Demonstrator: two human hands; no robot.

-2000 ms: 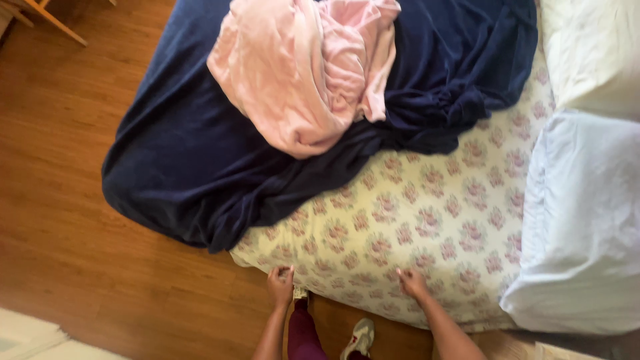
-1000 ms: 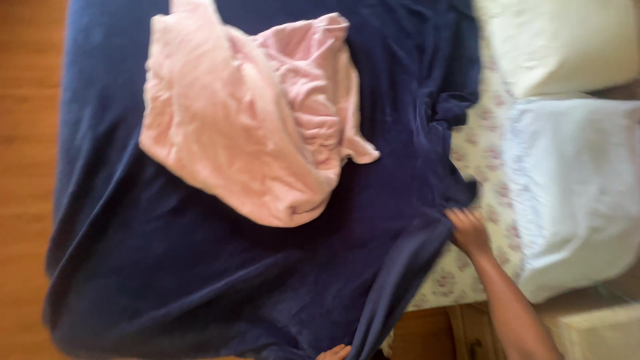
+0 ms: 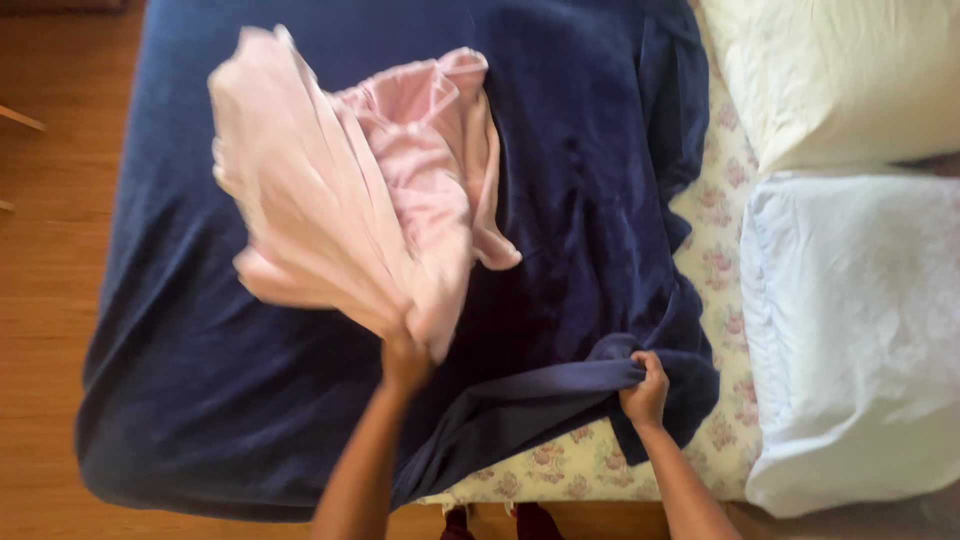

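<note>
My left hand [image 3: 407, 364] grips the near corner of a pink cloth [image 3: 322, 187], which is lifted and blurred on its left side. The rest of the pink cloth lies bunched on a dark blue blanket [image 3: 247, 375] spread over the bed. In my right hand [image 3: 646, 390] is the blanket's near right edge, pinched and folded back. Beneath it shows a cream sheet with a floral print [image 3: 547, 461].
A white pillow [image 3: 855, 337] and a cream pillow [image 3: 840, 82] lie at the right end of the bed. Wooden floor [image 3: 60, 300] runs along the left. My feet are at the bed's near side.
The blue blanket now covers much of the floral sheet that lay bare two seconds ago. My left hand has taken hold of the pink cloth. My right hand still holds the blanket's edge.
</note>
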